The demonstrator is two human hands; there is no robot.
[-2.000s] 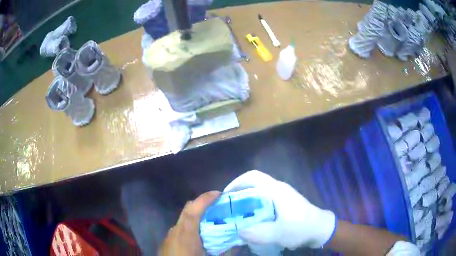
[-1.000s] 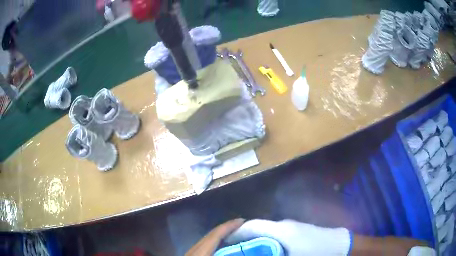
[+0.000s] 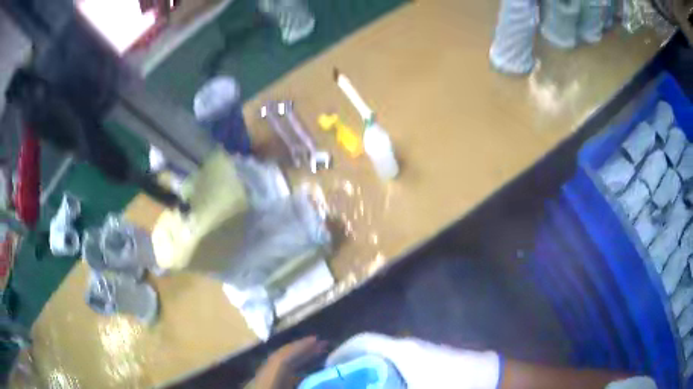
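Note:
The light-blue form (image 3: 357, 374) shows its oval rim at the bottom edge, partly cut off. My right hand (image 3: 425, 363), in a white knit glove with a blue cuff edge, holds it from behind and the right. My bare left hand (image 3: 292, 361) is at its left side, cut off by the bottom edge and blurred; its contact with the form is unclear. On the bench, the cream-yellow block (image 3: 205, 213) sits under the dark clamp (image 3: 114, 152) on crumpled grey-white cloth (image 3: 281, 232).
Grey-white tubular pieces (image 3: 121, 251) stand at the bench's left, others (image 3: 517, 38) at the back right. Wrenches (image 3: 292, 133), a yellow tool (image 3: 346, 138), a marker pen (image 3: 353, 95) and a squeeze bottle (image 3: 380, 152) lie behind the block. A blue crate (image 3: 593, 159) holds rows of pieces at right.
The view has tilted and swung, so the bench slants more steeply. Compared with the first frame, the blue form and both hands are lower in view. My left hand's fingers appear farther from the glove.

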